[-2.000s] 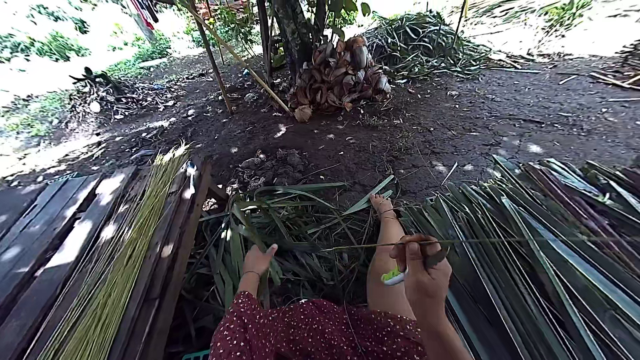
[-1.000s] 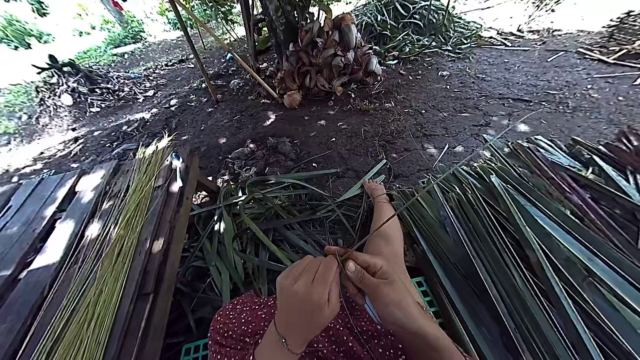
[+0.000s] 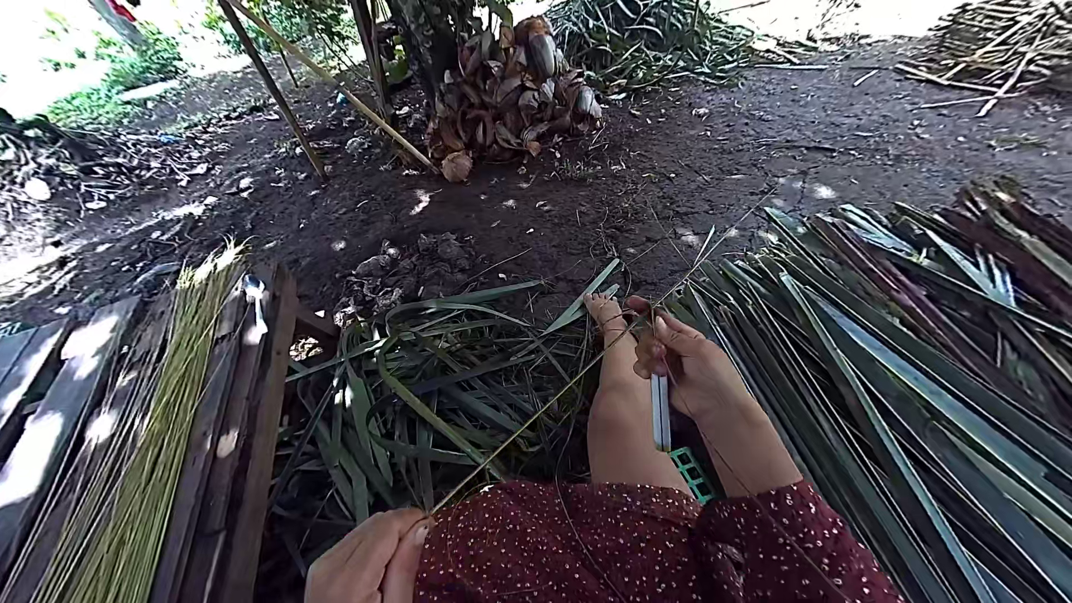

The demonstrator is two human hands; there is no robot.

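Note:
A thin leaf midrib point(image 3: 536, 416) is stretched slantwise between my hands. Low in the view, near the lap, my left hand point(image 3: 370, 559) pinches its lower end between thumb and fingers. Higher and to the right, my right hand point(image 3: 682, 356) has its fingers around the midrib and around a tool with a pale flat handle point(image 3: 661, 412); the tool's working end is hidden by the fingers. Cut green leaf strips point(image 3: 452, 394) lie heaped between the hands and beyond. Long palm leaflets point(image 3: 888, 368) are piled beside the right forearm.
A bundle of stripped midribs point(image 3: 155, 452) lies on a dark wooden slatted bench point(image 3: 272, 419) at left, near a spoon point(image 3: 254, 306). A green plastic crate point(image 3: 692, 474) shows beside the leg. Coconut husks point(image 3: 515, 100) are heaped at a tree trunk; sticks point(image 3: 997, 50) lie at far right.
My hands were together over the lap one second ago. The left hand has since moved down and left with one end of the midrib, away from the right hand, which has gone up a little.

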